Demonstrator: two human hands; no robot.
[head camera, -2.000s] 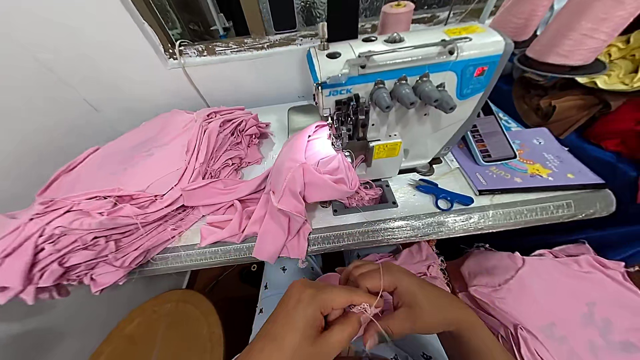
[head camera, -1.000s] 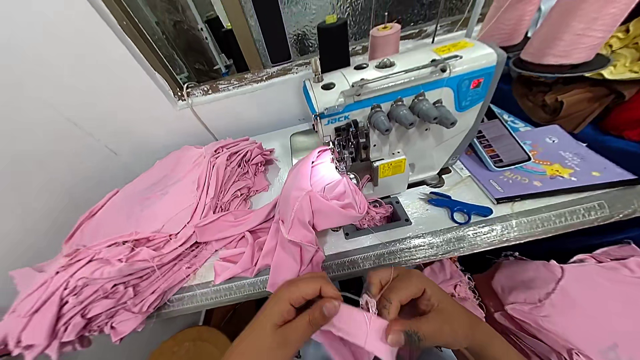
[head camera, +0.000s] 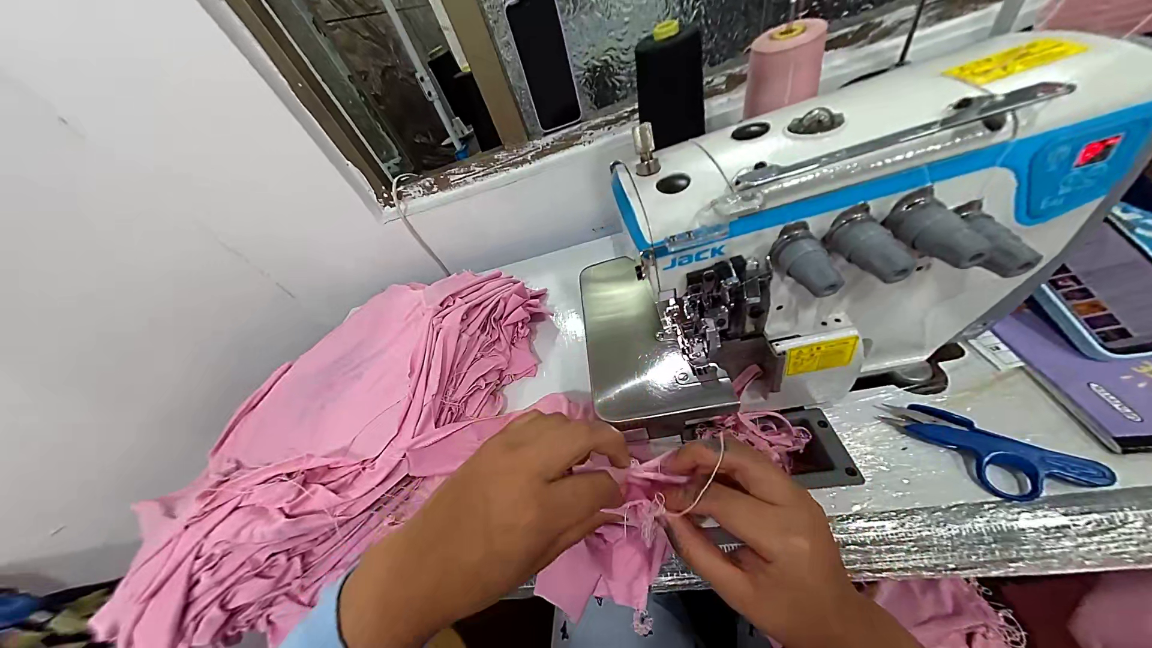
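Pink fabric (head camera: 612, 562) with a frayed, thread-covered edge hangs at the front of the Jack overlock sewing machine (head camera: 864, 225). My left hand (head camera: 513, 513) pinches this fabric from the left. From the right, my right hand (head camera: 765, 531) grips its edge, and a loose pale thread (head camera: 715, 481) loops over the fingers. Both hands are just in front of the metal cloth plate (head camera: 630, 342), below the presser foot area. A large heap of pink fabric pieces (head camera: 333, 405) lies left of the machine. Fingertips are partly hidden by cloth.
Blue-handled thread snips (head camera: 1008, 450) lie at the right on the table edge (head camera: 981, 535). Pink thread scraps (head camera: 756, 434) sit by the machine base. A purple notebook (head camera: 1071, 378) and a phone (head camera: 1111, 297) are farther right. Black (head camera: 670, 85) and pink (head camera: 785, 67) thread cones stand behind.
Both hands have moved up from below the table edge to the machine's front. The pink fabric that covered the cloth plate is off it. The view has moved closer to the machine.
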